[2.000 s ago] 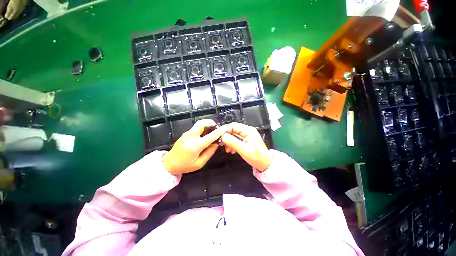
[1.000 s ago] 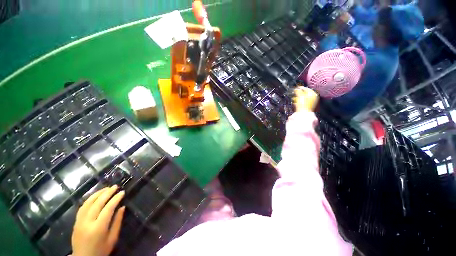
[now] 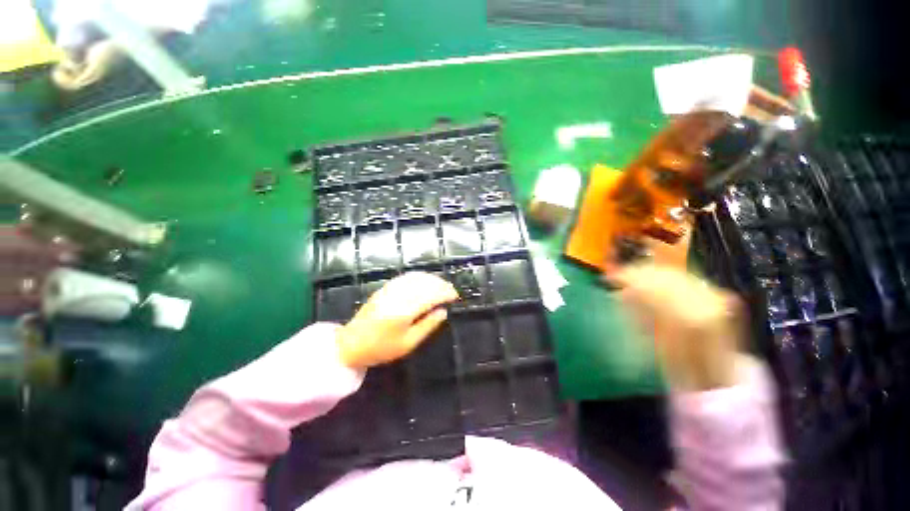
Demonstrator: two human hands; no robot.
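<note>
The black blister tray (image 3: pixel 504 379) lies in front of me, its two far rows holding small square modules. My left hand (image 3: pixel 399 314) is over the middle of the tray, fingertips beside a pocket with a dark module (image 3: pixel 467 286); whether it grips anything is hidden. My right hand (image 3: pixel 679 314) is motion-blurred, in front of the orange press fixture (image 3: pixel 664 185), fingertips near the front of its base; what it holds cannot be made out.
A cream block (image 3: pixel 557 190) stands between tray and fixture, with white slips (image 3: pixel 549 281) nearer me. Supply trays (image 3: pixel 788 250) are at the right. Loose dark modules (image 3: pixel 264 182) lie at the upper left. A white roll-like thing (image 3: pixel 92 296) is at the left.
The view has swung back left onto the tray. My right hand has come back from the supply trays at the right to the fixture. My left hand is still over the tray.
</note>
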